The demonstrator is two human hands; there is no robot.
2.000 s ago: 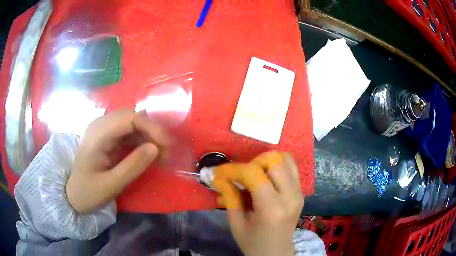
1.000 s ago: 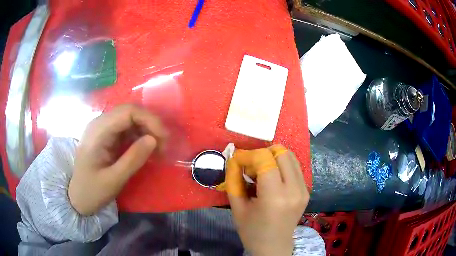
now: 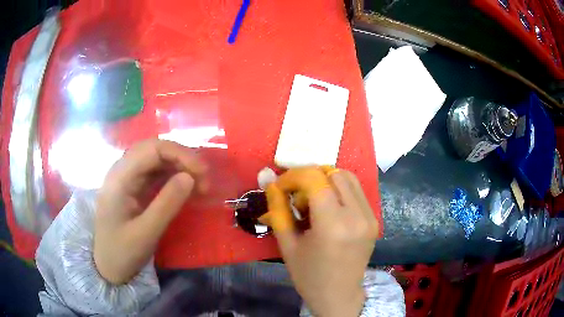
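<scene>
The round dark watch head [image 3: 248, 213] lies on the red mat [image 3: 204, 247] near its front edge, its thin metal rim partly hidden by my right fingers. My right hand [image 3: 324, 232], with orange finger cots, is at the disc's right side. It pinches a small white cotton pad [image 3: 266, 178] at the fingertips, above the disc's upper right. My left hand [image 3: 148, 204] is bare and slightly blurred, left of the disc, fingers curled with a gap to the thumb. I see nothing in it. The white card holder [image 3: 312, 121] lies just beyond my right hand.
Glossy clear film [image 3: 192, 117] covers the mat's left part, over a green patch [image 3: 127, 90]. A blue strip [image 3: 239, 21] is at the far edge. Right of the mat are a paper tissue [image 3: 399, 108], glass bottle [image 3: 473, 127], blue bin [image 3: 533, 148], blue bits [image 3: 465, 212] and red trays [image 3: 529, 285].
The white pad at my right fingertips has moved from the disc's face to beyond its upper right. The disc's white reflection has mostly gone. My left hand stays nearly in place.
</scene>
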